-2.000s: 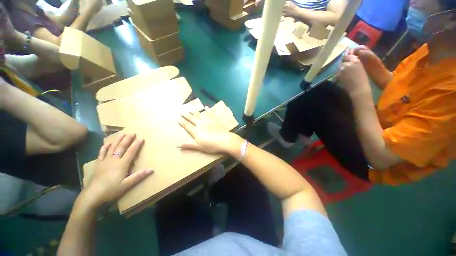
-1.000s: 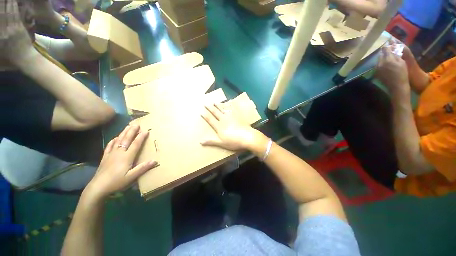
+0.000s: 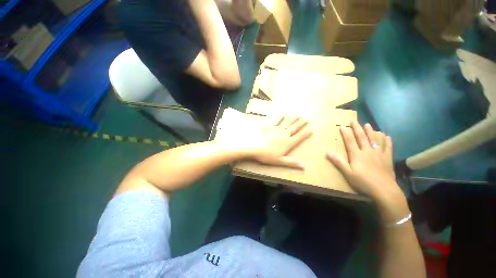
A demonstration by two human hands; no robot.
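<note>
A flat brown box blank lies on top of a stack of blanks at the near table edge, its notched end pointing away from me. My left hand lies palm down on its left part, fingers spread. My right hand lies palm down on its right part, fingers a little apart. Neither hand grips an edge. The hands and left forearm cover part of the blank and its slits.
Brown boxes are piled at the table's far side, with an open one left of them. A pale round post stands at right. A person's bare arm is at the left table edge, near a white chair. Blue shelving stands far left.
The view has swung left, so the table things sit further right and the orange-clad person has left the picture. Both hands remain flat on the blank; my left hand now reaches further over it.
</note>
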